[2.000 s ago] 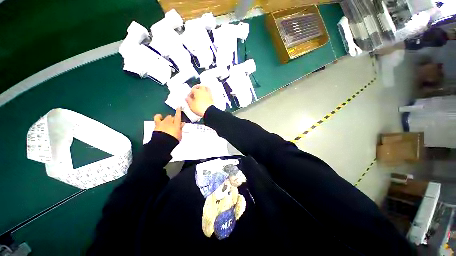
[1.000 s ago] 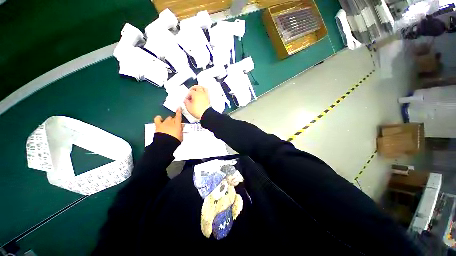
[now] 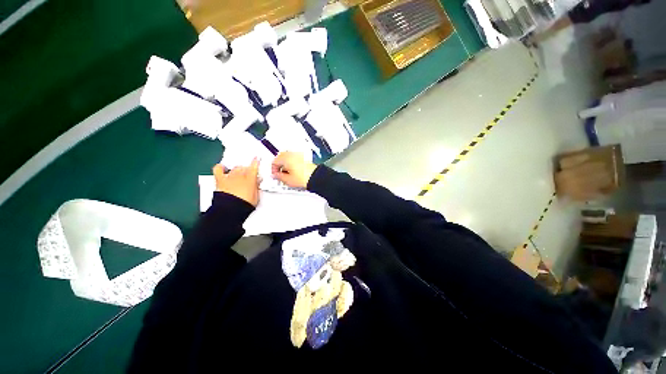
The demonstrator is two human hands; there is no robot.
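Several white camera units (image 3: 181, 109) stand clustered on the green bench in front of me, with short dark cables between them. My left hand (image 3: 239, 182) lies with its fingers spread at the near edge of the nearest unit (image 3: 239, 148). My right hand (image 3: 292, 172) is beside it over a white strip or sheet (image 3: 286, 212), thumb and fingertips pinched together. Any label between the right fingertips is too small to tell. The strip or sheet lies between my hands and my body.
A looped white label strip (image 3: 135, 281) lies on the bench at left. An open brown carton (image 3: 387, 62) of thin grey pieces is at the far right. Cardboard (image 3: 248, 16) lies beyond the units. Stacked trays (image 3: 504, 18) are at the bench end. A person's arm (image 3: 584, 11) shows at top right.
My right hand has moved down from the nearest unit towards the white strip or sheet. My left hand stays close by it. The view has shifted and turned slightly.
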